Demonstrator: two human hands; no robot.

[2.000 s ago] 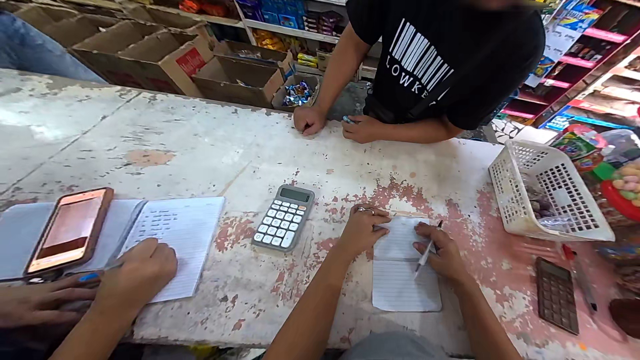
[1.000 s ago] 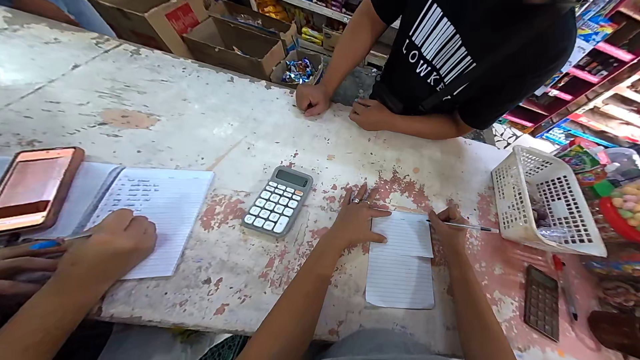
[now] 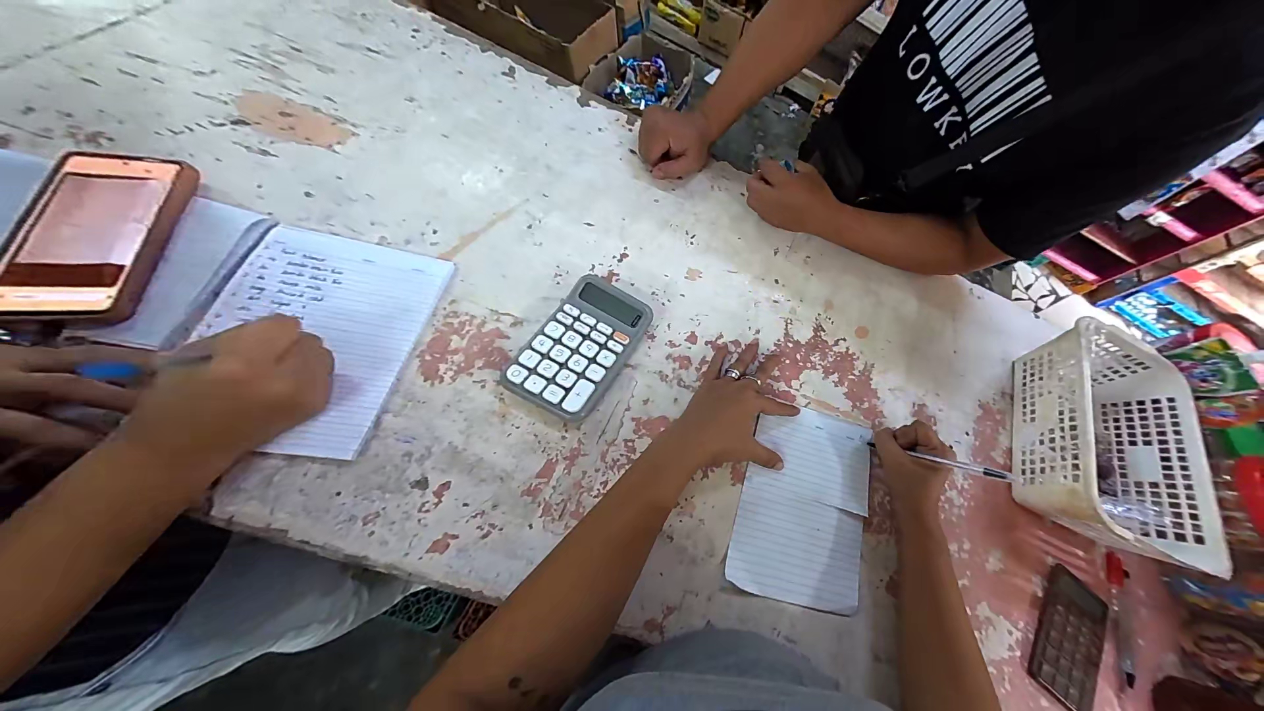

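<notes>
My left hand, with rings on its fingers, lies with fingers spread at the upper left edge of a lined paper sheet. A smaller lined piece seems to overlap the sheet's top. My right hand grips a thin pen at the upper right edge of the paper, its tip at the edge and its shaft pointing right. A grey calculator with white keys lies left of my left hand, apart from it.
On the left, another person's hand holds a pen on a notebook beside a phone. Across the worn counter a person in a black shirt rests both hands. A white plastic basket, dark calculator and red-capped pen are at right.
Two seconds ago my right hand had the pen pointing down over the sheet; now the pen points right from the paper's upper right edge. The view has shifted.
</notes>
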